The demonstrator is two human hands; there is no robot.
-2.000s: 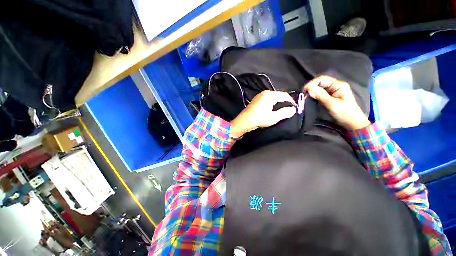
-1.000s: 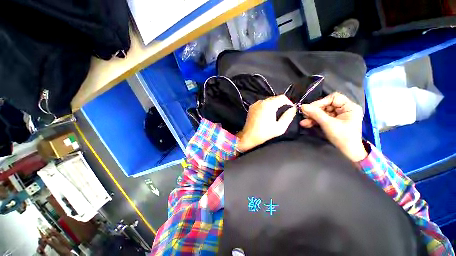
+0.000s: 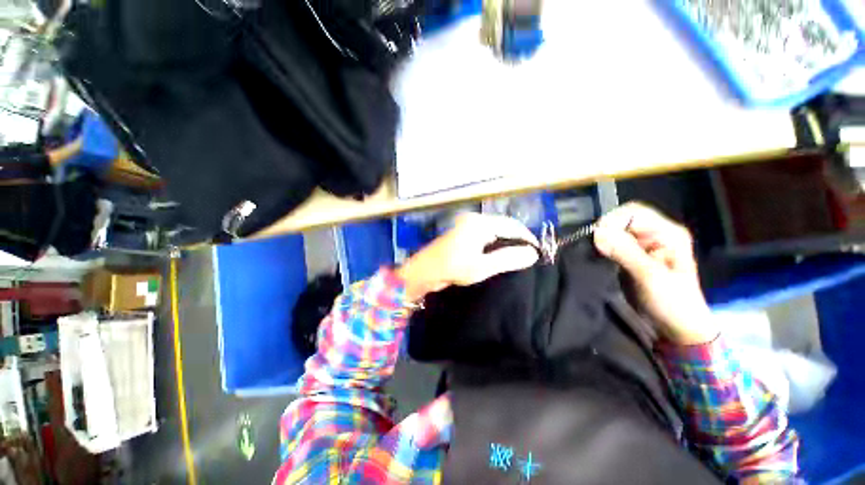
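A black fabric bag body (image 3: 484, 308) lies over the lap, in front of the dark apron (image 3: 588, 436) with blue characters. My left hand (image 3: 474, 254) pinches the bag's edge near a small silvery zipper slider (image 3: 547, 242). My right hand (image 3: 647, 248) is to the right of it and pinches the end of a short silvery zipper chain (image 3: 577, 234) stretched between the hands. The fingertips hide part of the slider and the chain end.
The wood-edged bench (image 3: 702, 169) crosses ahead, with a white sheet (image 3: 588, 104) on it. A black bag pile (image 3: 256, 104) hangs over its left edge. A blue-rimmed parts tray (image 3: 759, 99) with silvery bits is at the upper right. Blue bins (image 3: 261, 317) stand below.
The view has tilted up, showing more bench and the parts tray. My hands have moved apart; a stretch of zipper chain now shows taut between them.
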